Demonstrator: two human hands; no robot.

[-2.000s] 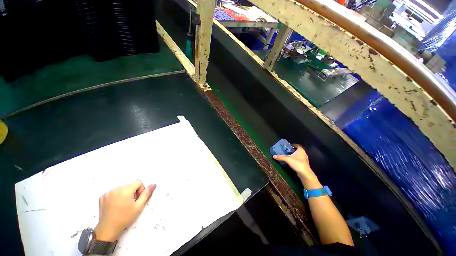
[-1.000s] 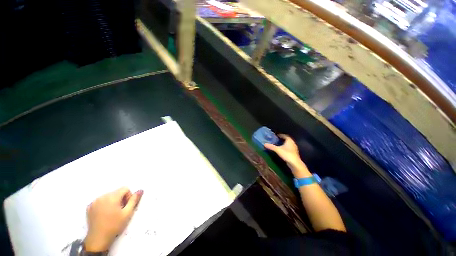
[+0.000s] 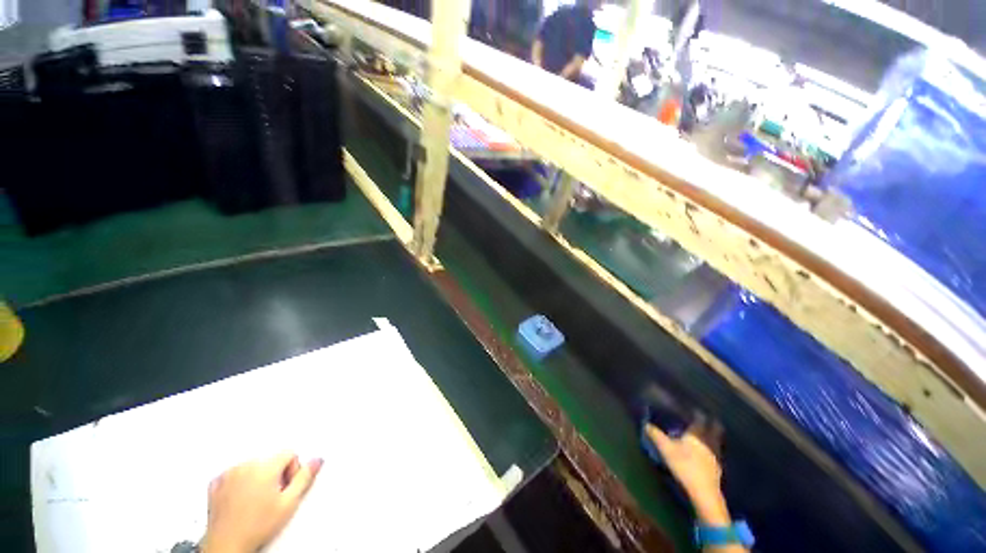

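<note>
A blue housing (image 3: 540, 336) lies on the dark conveyor belt (image 3: 605, 373), a round detail on its upper face, no hand touching it. My right hand (image 3: 690, 459) is over the belt nearer to me, blurred, with thumb and fingers around a second, dark blue housing (image 3: 652, 434); most of it is hidden or blurred. My left hand (image 3: 257, 506) rests on the white sheet (image 3: 357, 410) with its fingers curled closed; nothing shows in it.
A cream, chipped metal post (image 3: 434, 162) stands beside the belt, and a rail (image 3: 649, 184) runs along its far side. Black stacks (image 3: 270, 130) stand at the back left. A yellow thing (image 3: 9, 332) is at the left edge. A person (image 3: 565, 41) is in the far background.
My right hand has let go of the first blue housing, which now lies on the belt, and has moved nearer me to another. The view has tilted up. My left hand stays on the sheet.
</note>
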